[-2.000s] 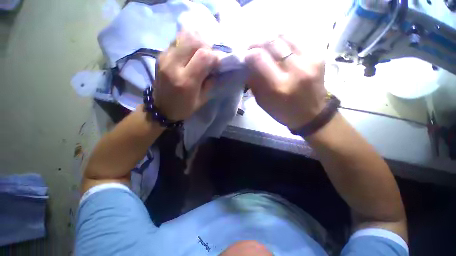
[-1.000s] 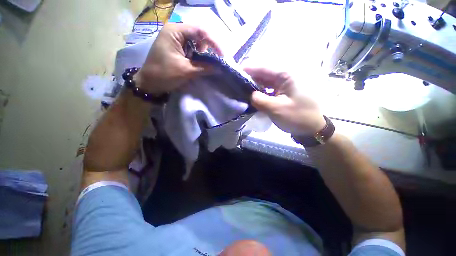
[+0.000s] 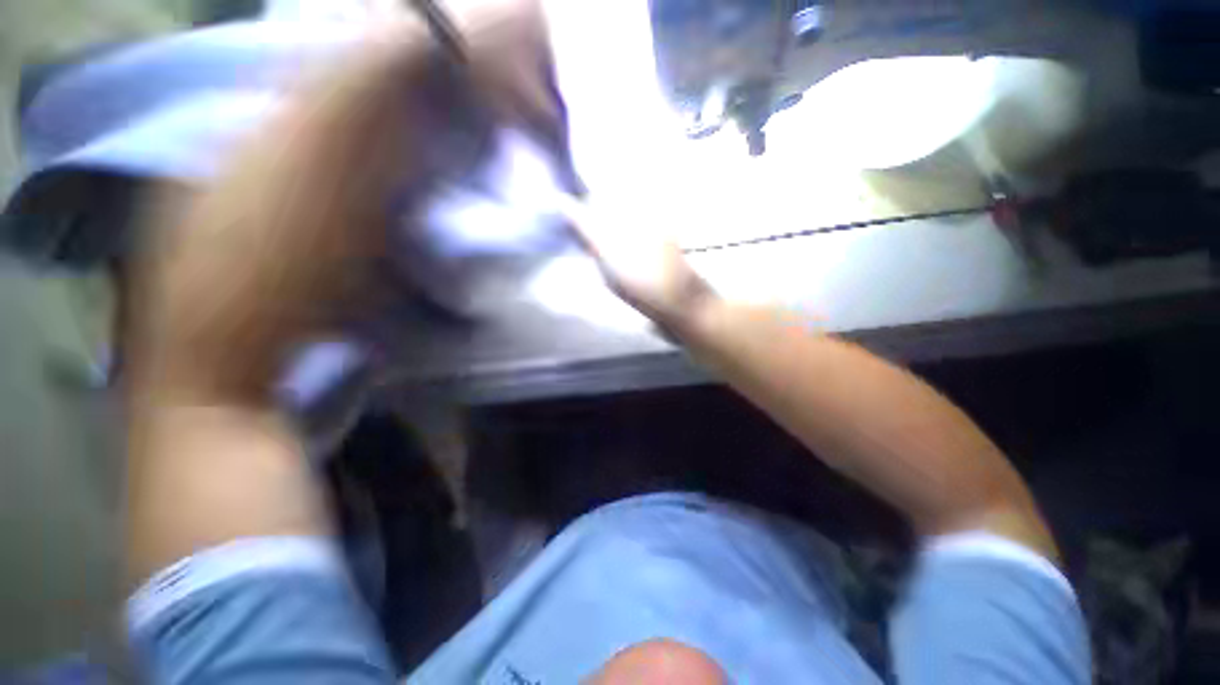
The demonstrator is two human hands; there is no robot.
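The white-backed garment piece (image 3: 495,214) is bunched and blurred between my two hands over the table's front left part. A dark edge or strip of it shows at its upper left. My left hand (image 3: 361,147) is strongly blurred on the left side of the cloth; its fingers cannot be made out. My right hand (image 3: 642,268) is at the right side of the cloth, blurred and washed out by the lamp, so its grip cannot be told.
The sewing machine head (image 3: 856,40) is at the top, right of my hands. A slim tool with a red part (image 3: 1003,212) lies at the right, beside a dark shape (image 3: 1131,214). Pale cloth (image 3: 161,101) lies at the upper left. The table's front edge (image 3: 830,328) runs below.
The view has shifted, so the machine and tool appear further left. The cloth that was spread open between my hands is now bunched and blurred. My left hand appears higher and blurred.
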